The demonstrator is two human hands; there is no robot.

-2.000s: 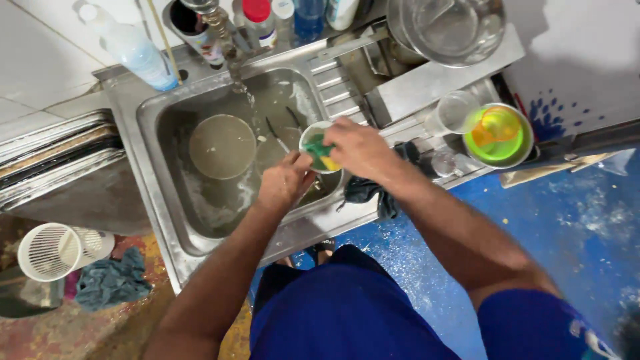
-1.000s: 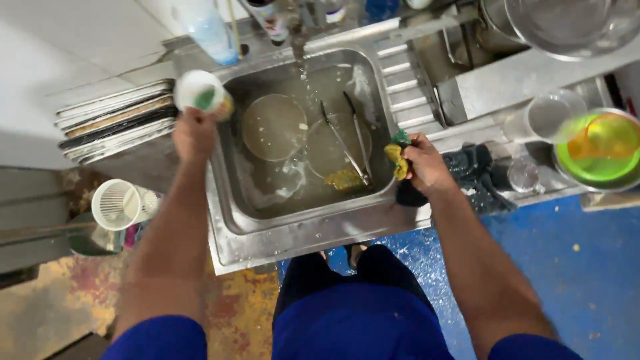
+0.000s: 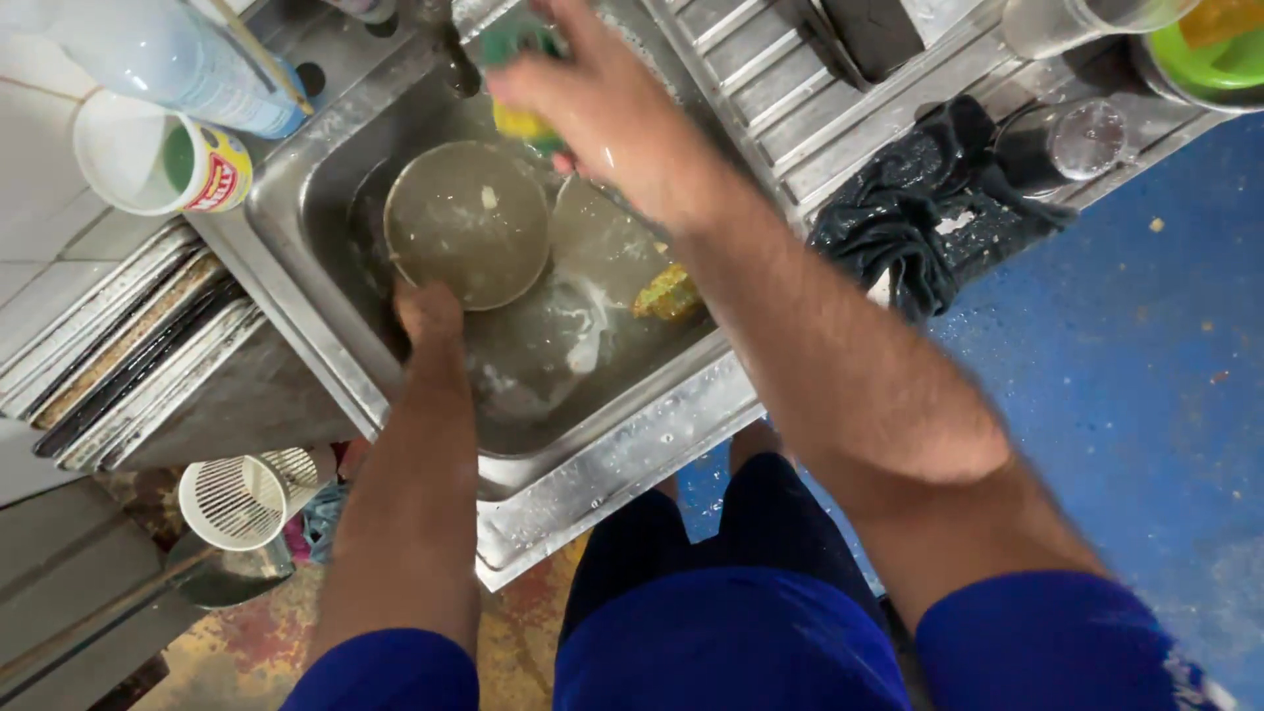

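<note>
At the left inside of the steel sink point(image 3: 612, 415), my left hand point(image 3: 429, 311) touches the near-left edge of a round container point(image 3: 469, 225) in murky water; its fingertips are partly hidden. My right hand point(image 3: 592, 109) is blurred above the far part of the sink, gripping a green and yellow sponge point(image 3: 523, 120). A yellow scouring pad point(image 3: 669, 292) lies in the water under my right forearm. The white plastic tub point(image 3: 158, 163) with a printed side stands on the sink's far left corner.
Stacked metal trays point(image 3: 128, 346) lean left of the sink, above a white slotted basket point(image 3: 247, 494). A blue-tinted bottle point(image 3: 197, 79) is beside the tub. Dark wet cloth point(image 3: 918, 207) and a clear cup point(image 3: 1071, 143) lie on the ribbed drainboard point(image 3: 760, 89).
My left hand has let go of the white tub and moved into the sink. My right hand, with the sponge, has moved from the sink's right edge to over its far part. The view has shifted closer.
</note>
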